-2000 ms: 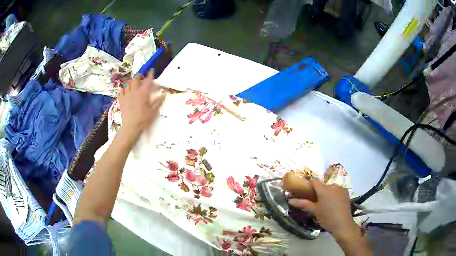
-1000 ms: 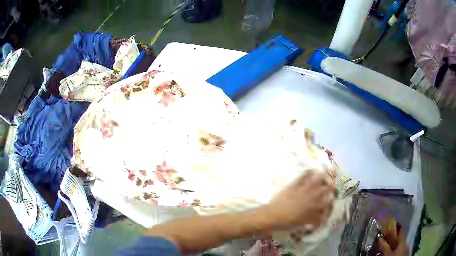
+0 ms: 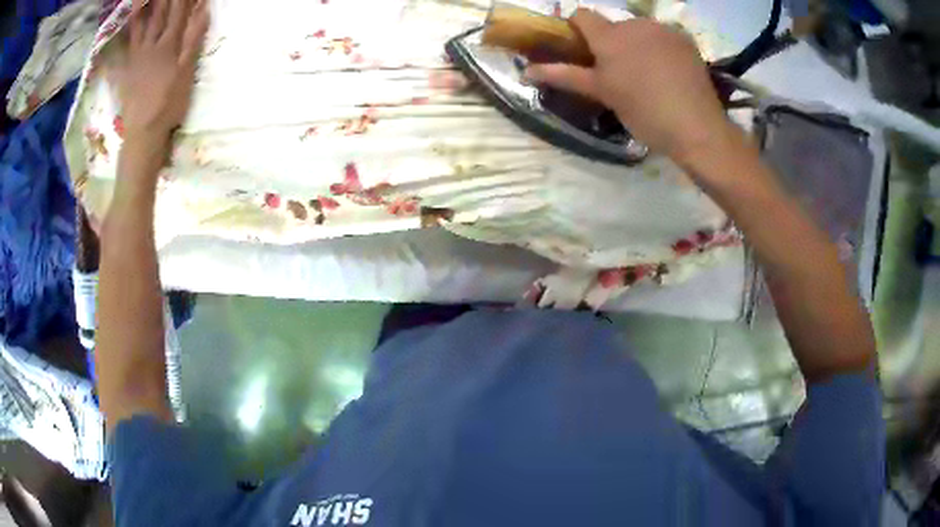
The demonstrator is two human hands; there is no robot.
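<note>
The cream floral dress [image 3: 350, 134] lies over the white padded board [image 3: 309, 270], with puckered lines running across its middle. My left hand [image 3: 158, 77] lies flat on the dress at its left end, holding nothing. My right hand [image 3: 644, 77] is closed around the wooden handle of the steam iron [image 3: 546, 98]. The iron's dark, shiny metal body rests on the dress right of centre, its tip pointing up and left. Part of the handle is hidden under my fingers.
The dark grey-purple iron rest pad [image 3: 814, 170] lies at the board's right end. A pale hose [image 3: 876, 111] and a black cord trail right from the iron. Blue garments [image 3: 39, 226] are piled at left, with white hangers [image 3: 52, 396] below. My torso is at the near edge.
The view has tilted down. My left hand has moved from the dress's right part to its left end. The iron, held at the pad before, is now on the dress.
</note>
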